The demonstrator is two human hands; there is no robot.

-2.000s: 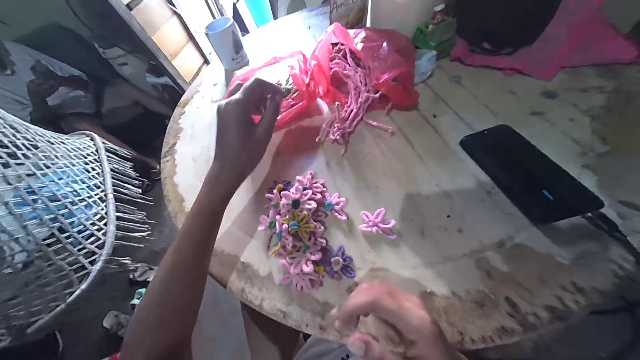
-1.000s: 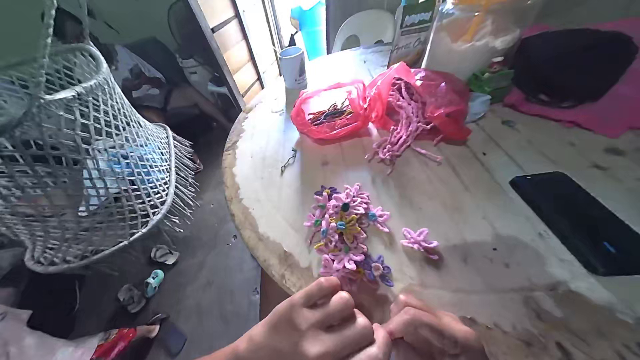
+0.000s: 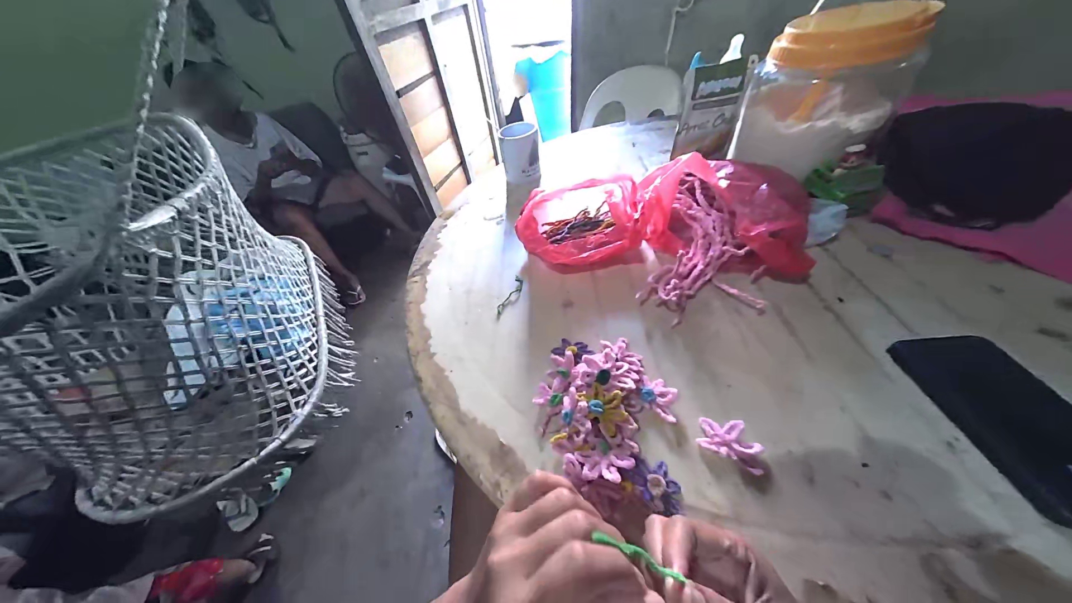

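Low in the view, my left hand (image 3: 557, 548) and my right hand (image 3: 712, 557) are close together, and a green strand of yarn (image 3: 638, 556) runs between their fingers. Just beyond them lies a pile of yarn flowers (image 3: 603, 402), mostly pink, some purple and yellow, with small coloured centres. A single pink yarn flower (image 3: 731, 444) lies to the right of the pile. Farther back, a red plastic bag (image 3: 775, 222) holds pink yarn strands (image 3: 699, 226), some spilling onto the table. Thin dark and coloured strands (image 3: 579, 226) sit in another opening of red plastic.
A black phone (image 3: 988, 419) lies on the wooden table (image 3: 804, 343) at right. A mug (image 3: 520, 152), a tall box (image 3: 710, 105) and a jar with an orange lid (image 3: 816, 100) stand at the back. A net hammock chair (image 3: 193, 310) hangs left, with a person (image 3: 276, 167) seated behind.
My left hand has moved from beside the red bag to my right hand at the table's near edge. The green strand now shows between my fingers. The view has shifted.
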